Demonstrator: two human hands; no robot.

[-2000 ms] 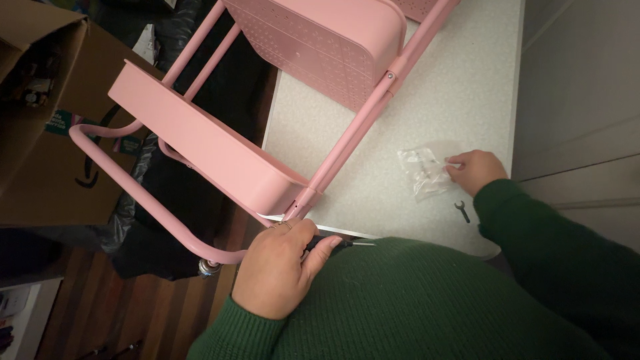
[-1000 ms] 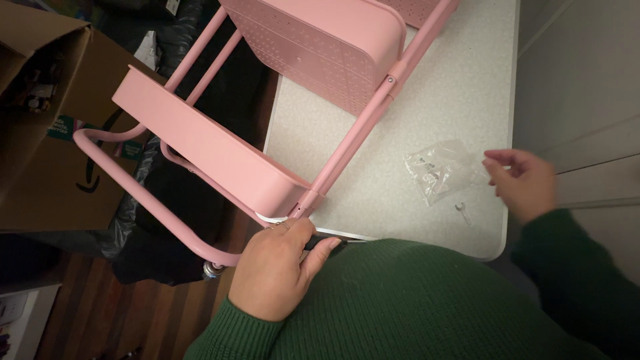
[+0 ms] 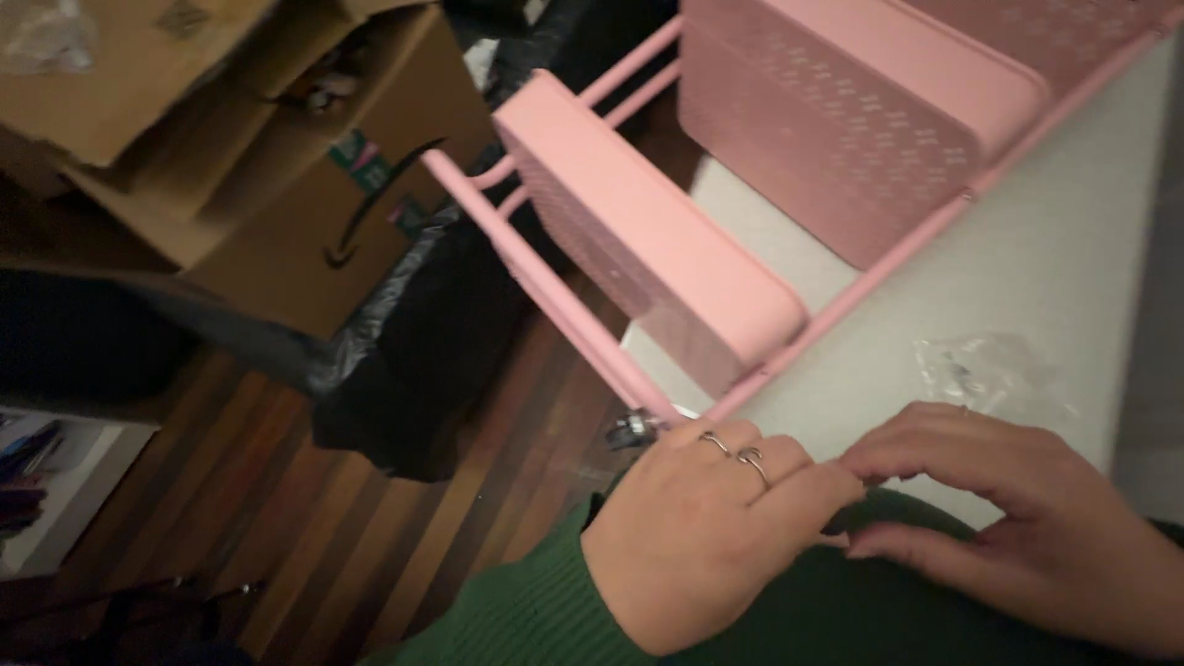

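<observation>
A pink metal frame with perforated pink trays [image 3: 647, 231] lies tilted across the pale tabletop [image 3: 1045, 268]. By the frame's lower corner, my left hand [image 3: 721, 527] is curled, with rings on its fingers; a small dark part of something shows by its thumb, mostly hidden. My right hand [image 3: 1008, 527] has its fingers and thumb around the same spot, touching or almost touching the left hand. What lies between the fingertips cannot be made out. A black and metal caster [image 3: 632, 429] is on the frame's end just beyond my left hand. Behind my right hand lies a clear plastic bag [image 3: 990, 370].
An open cardboard box [image 3: 370, 194] stands at the upper left, beside black plastic sheeting [image 3: 416, 361]. Striped wooden floor [image 3: 472, 490] shows below. At the far left is a white shelf edge [image 3: 83, 499] with items on it.
My right hand has moved left from beside the plastic bag to my left hand. The frame's lower bar and tray now appear at a different angle. The view has swung left.
</observation>
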